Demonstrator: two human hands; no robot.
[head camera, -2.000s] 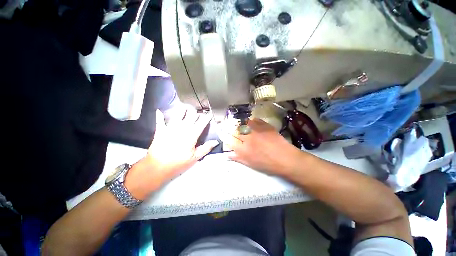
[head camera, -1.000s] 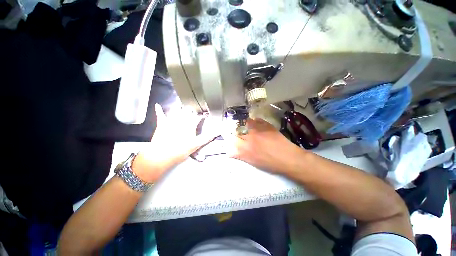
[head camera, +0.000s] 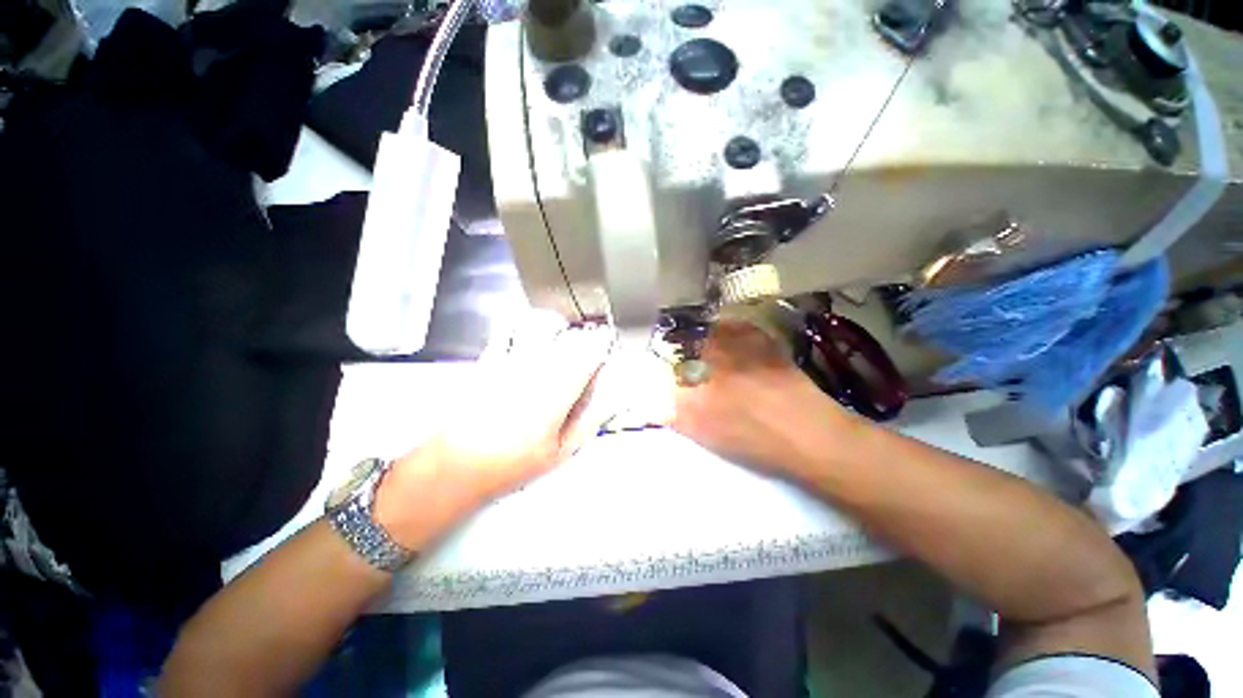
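The cream-white sewing machine head (head camera: 682, 150) stands over both hands. My left hand (head camera: 511, 409) lies flat at the left of the needle area, washed out by the lamp glare. My right hand (head camera: 750, 396) lies at the right of the needle area, fingertips by the presser foot (head camera: 682, 334). Black fabric (head camera: 464, 293) runs from the heap on the left to behind my left hand. Only a thin dark edge shows between the hands. Glare hides the fingertips, so whether either hand grips the fabric cannot be told.
A big black fabric heap (head camera: 150, 341) lies left. The white lamp (head camera: 405, 239) hangs left of the machine head. Dark red scissors handles (head camera: 859, 361) lie right of my right hand. A blue stringy tuft (head camera: 1050, 327) hangs on the machine's right, above crumpled white scraps (head camera: 1145, 436).
The view has shifted slightly, moving the machine right in the picture. My left hand's fingers, spread two seconds ago, now lie closer together. Less dark fabric shows between the hands.
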